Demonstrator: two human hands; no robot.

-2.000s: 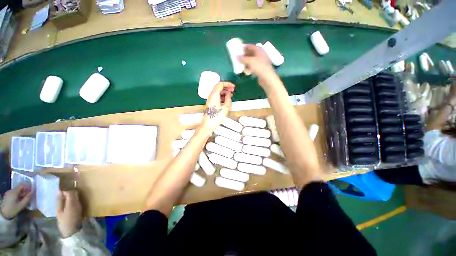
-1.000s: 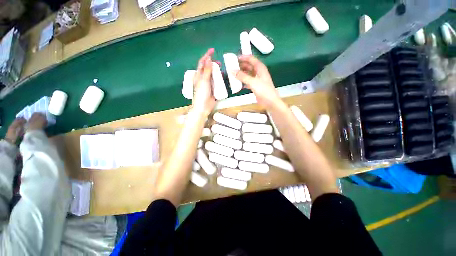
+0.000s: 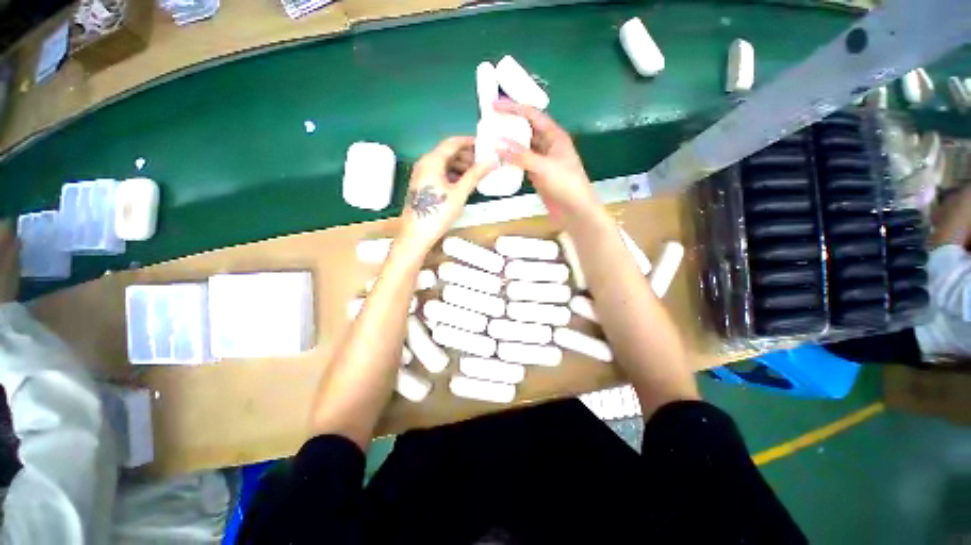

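Observation:
My left hand [image 3: 445, 181] and my right hand [image 3: 545, 154] meet over the near edge of the green belt. Both hold a white case [image 3: 500, 160] between their fingers. Just beyond them, two white pieces [image 3: 523, 83] lie on the belt, one partly hidden by the held case. A rounded square white case [image 3: 369, 176] lies on the belt to the left of my hands. Many elongated white pieces [image 3: 497, 329] lie loose on the brown bench between my forearms; my forearms cover some of them.
Translucent trays [image 3: 261, 314] lie on the bench at left, with more trays [image 3: 89, 216] and a case [image 3: 136, 209] on the belt. A grey metal upright [image 3: 788, 91] and a tray of black pieces [image 3: 815, 229] stand at right. A neighbour's sleeve [image 3: 64, 405] shows at lower left.
My hands were apart, each at a white piece; they have come together on one case. The neighbour's hands have left the view. Cases on the belt have shifted, and another translucent tray shows there.

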